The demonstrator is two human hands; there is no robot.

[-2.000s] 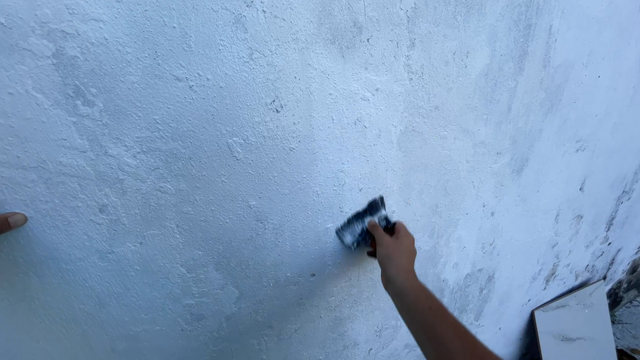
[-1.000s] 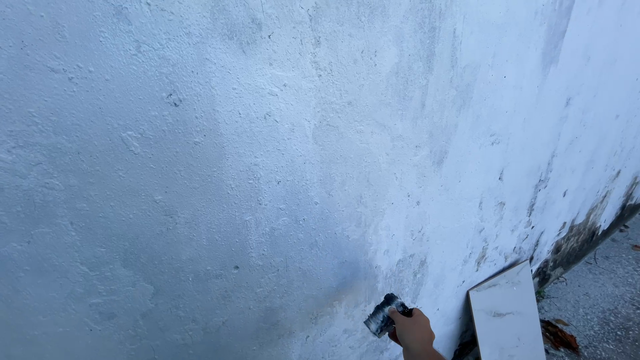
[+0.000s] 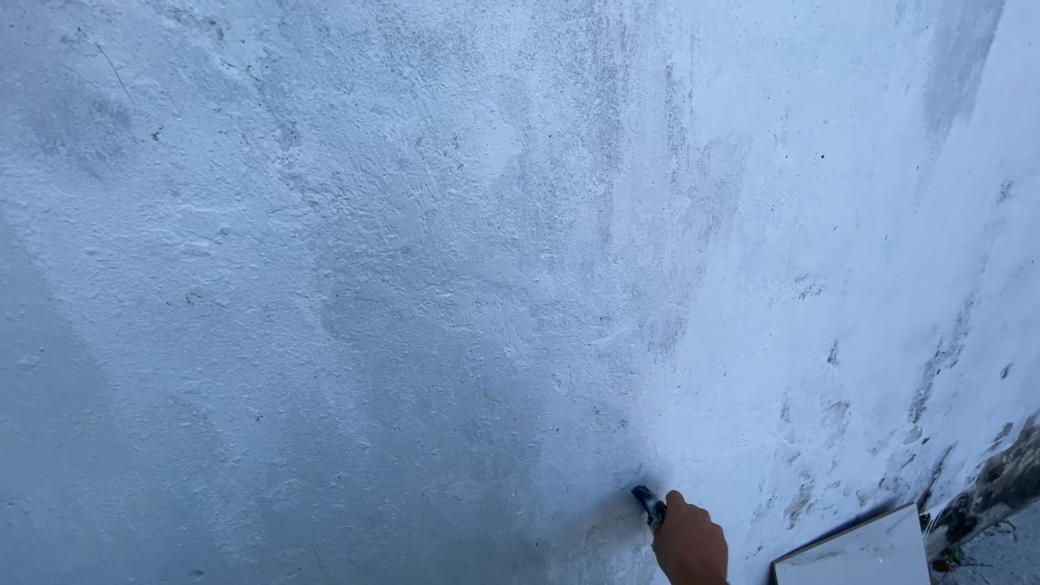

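My right hand (image 3: 691, 538) is low in the view, right of centre, closed around a small dark tool with whitish smears (image 3: 650, 504), perhaps a brush or scraper. The tool's tip is at or very near the white painted wall (image 3: 487, 325); contact cannot be told for sure. The wall around it is rough, with grey patches, streaks and small bumps. Part of the tool is hidden by my fingers. My left hand is out of view.
A white marbled tile or panel (image 3: 857, 552) leans by the wall at the bottom right. Beyond it, the dark, stained foot of the wall (image 3: 995, 487) meets grey ground (image 3: 1003, 552), with a little green plant (image 3: 952, 556) there.
My left hand, at the left edge two seconds ago, is no longer seen. My right hand with the tool has moved lower on the wall since then. The view has shifted to the right.
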